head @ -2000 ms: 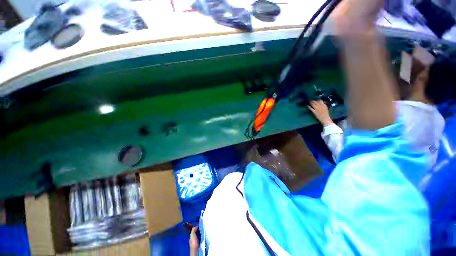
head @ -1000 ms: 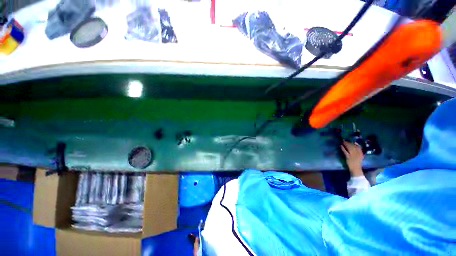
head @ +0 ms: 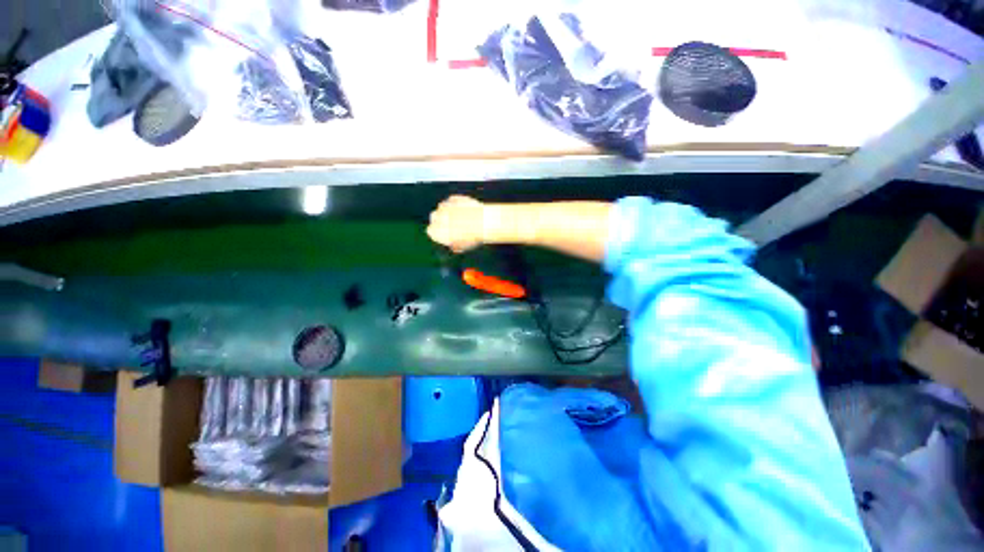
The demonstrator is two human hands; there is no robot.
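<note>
My right hand reaches in from the right over the green bench, fingers curled. Whether it holds anything is hidden. The orange section of an electric screwdriver shows just below and right of it, with black cord looping to the right. Small black parts and a round dish of grey grains sit on the bench to the left. My left hand is not in view.
A raised white shelf holds bagged dark parts and dark round dishes. A black bracket lies at bench left. Below are a carton of silvery bags and a blue stool. A grey post slants at right.
The orange screwdriver, earlier large and near the camera, now shows small at bench height, further left. My right hand has come down over the bench. The other person's hand is out of sight.
</note>
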